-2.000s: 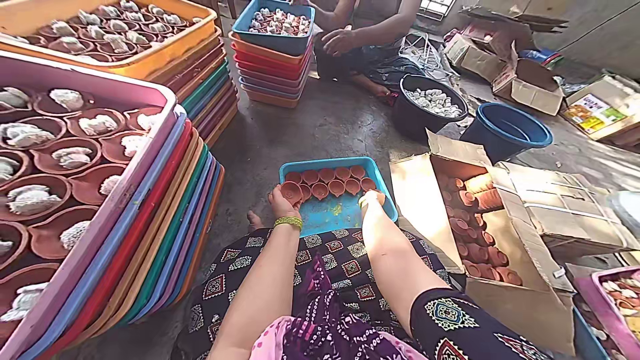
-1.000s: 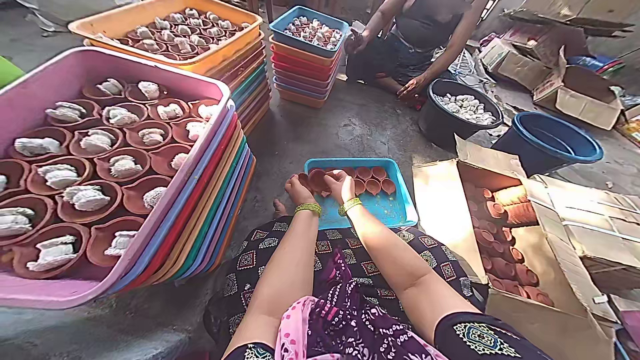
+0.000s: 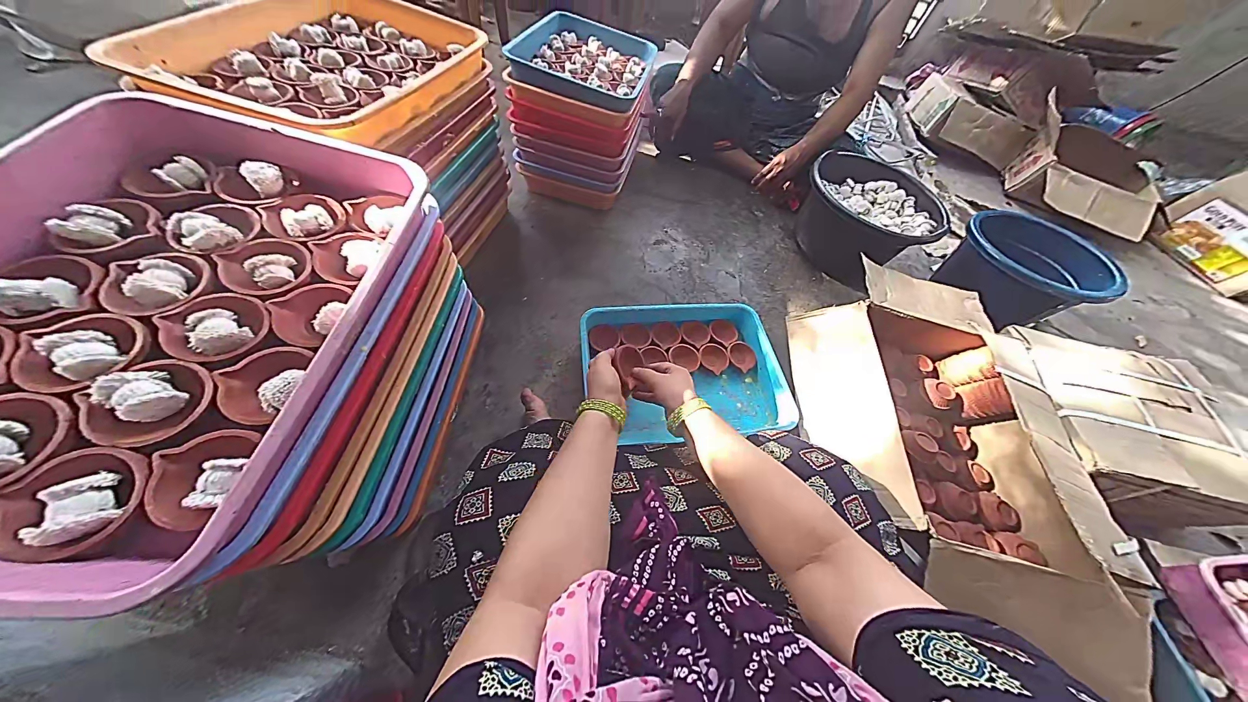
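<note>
A blue plastic tray (image 3: pixel 770 390) lies on the floor before my knees, with small clay lamp cups (image 3: pixel 715 357) in rows across its far part. Over its near left part my two hands are close together. My left hand (image 3: pixel 606 378) holds a clay cup (image 3: pixel 629 361), its fingers around the left side. The fingers of my right hand (image 3: pixel 665 384) meet the same cup at its right side; whether they hold another cup is hidden. To the right stands an open cardboard box (image 3: pixel 1014 468) with stacked clay cups (image 3: pixel 951 458) inside.
At left rise stacked trays, a pink one (image 3: pixel 400 185) and an orange one (image 3: pixel 429 78) on top, holding cups with white wicks. Farther off stand a blue-topped stack (image 3: pixel 575 83), a dark tub of white pieces (image 3: pixel 829 214), a blue tub (image 3: pixel 1048 263) and a seated person (image 3: pixel 780 88).
My hands, apart at the tray's two sides two seconds ago, are now together over its left part around a cup. A second row of cups now shows more fully. The view has shifted left.
</note>
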